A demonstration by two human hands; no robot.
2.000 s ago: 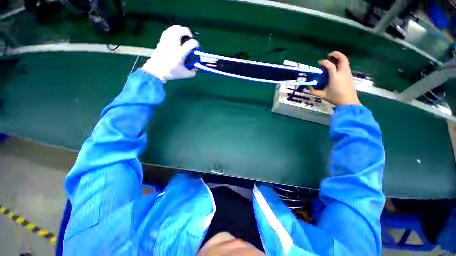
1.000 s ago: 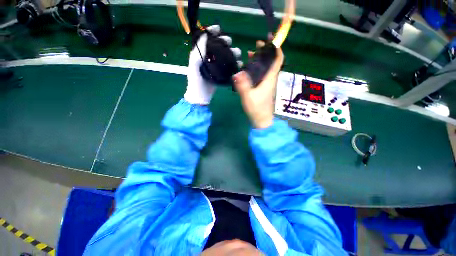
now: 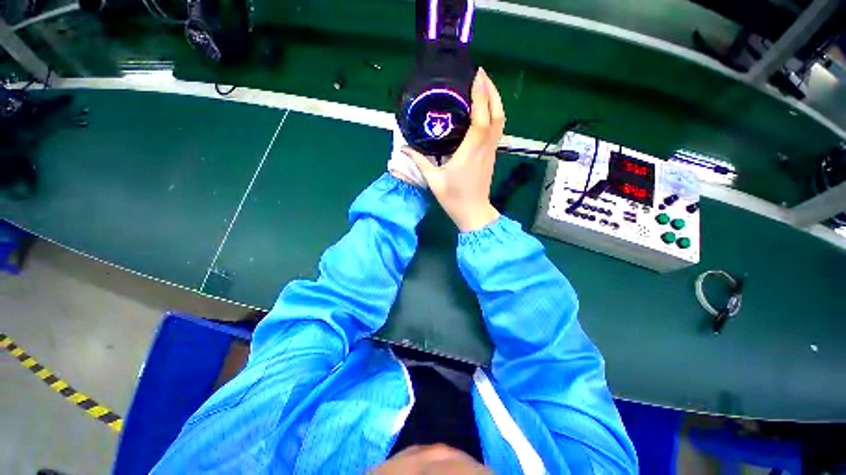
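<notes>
A black gaming headset (image 3: pixel 436 93) is held up above the white rail, one earcup facing me with a glowing pink-white animal-face logo and a lit ring. Its headband arcs glow pink-white and run off the top edge. My bare right hand (image 3: pixel 470 153) holds the earcup's right side and bottom. My gloved left hand (image 3: pixel 408 156) is behind and left of the earcup, mostly hidden by it. A black cable with a plug (image 3: pixel 566 155) runs from near the headset to the tester (image 3: pixel 617 204), whose red two-row display is lit.
A coiled pale lead (image 3: pixel 719 295) with a black end lies right of the tester on the green worktop (image 3: pixel 343 241). The white rail (image 3: pixel 278 111) crosses behind. Black headsets (image 3: pixel 215 32) lie on the belt at upper left. A metal post (image 3: pixel 798 42) stands at upper right.
The headset was stretched wide, then its earcups were held apart side by side. Now it is turned edge-on with one logo facing me. The lights went from white-blue through orange to pink-white.
</notes>
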